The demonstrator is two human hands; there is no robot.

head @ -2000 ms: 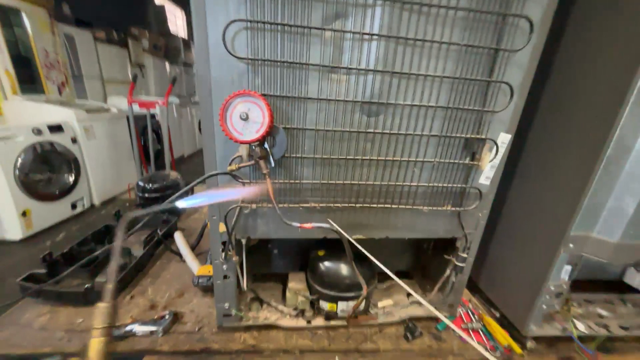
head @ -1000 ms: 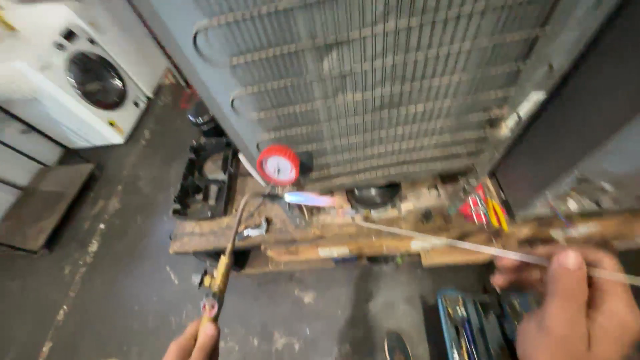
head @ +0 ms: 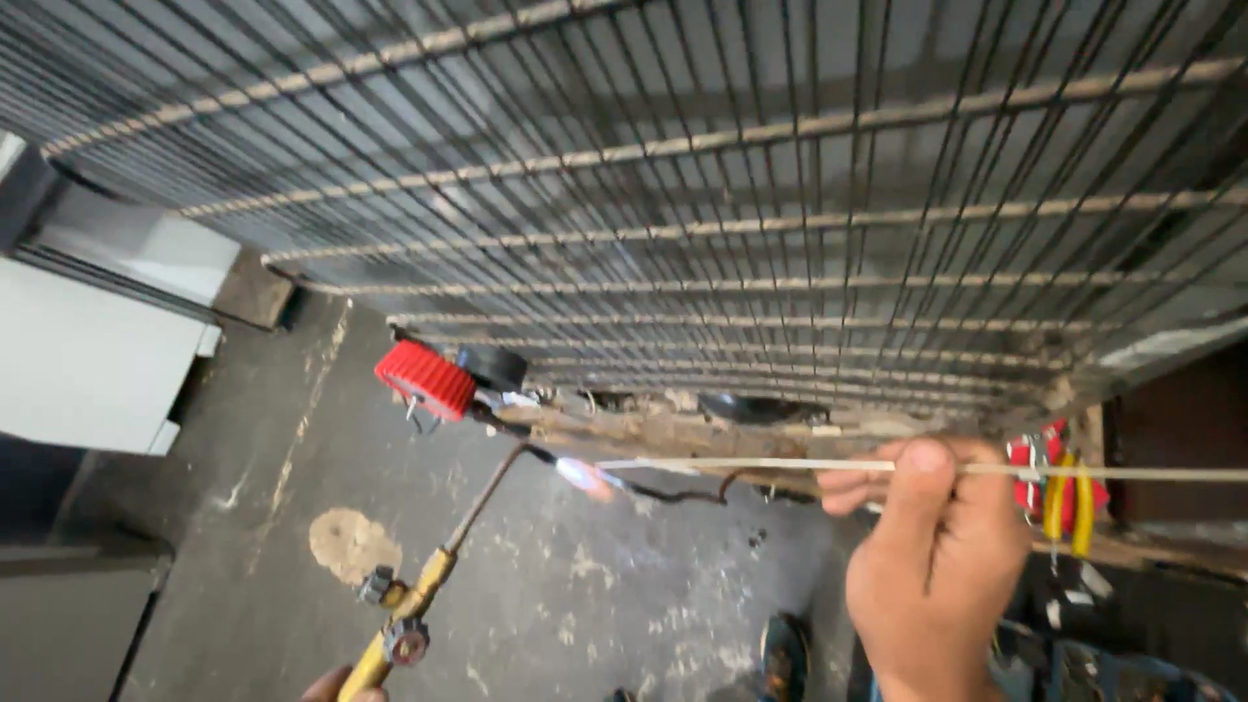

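Note:
At the bottom left, my left hand [head: 341, 685] grips the brass handle of a gas torch [head: 414, 600], only its fingertips in view. The torch's flame [head: 582, 475] plays on a thin dark copper pipe [head: 673, 495] that runs from a red-rimmed pressure gauge [head: 426, 378]. My right hand [head: 936, 556] pinches a long thin brazing rod [head: 751, 465] between thumb and fingers. The rod's left end is close to the flame; whether it touches the pipe I cannot tell.
A refrigerator's wire condenser coil [head: 682, 185] fills the upper view, with a black compressor [head: 760, 407] below it. Yellow-handled pliers [head: 1068, 507] lie at the right. White appliances [head: 88, 361] stand at the left. A shoe [head: 785, 658] shows on the concrete floor.
The view has come much closer to the coil and looks down over it. The torch flame and the brazing rod's end are now beside the pipe below the gauge.

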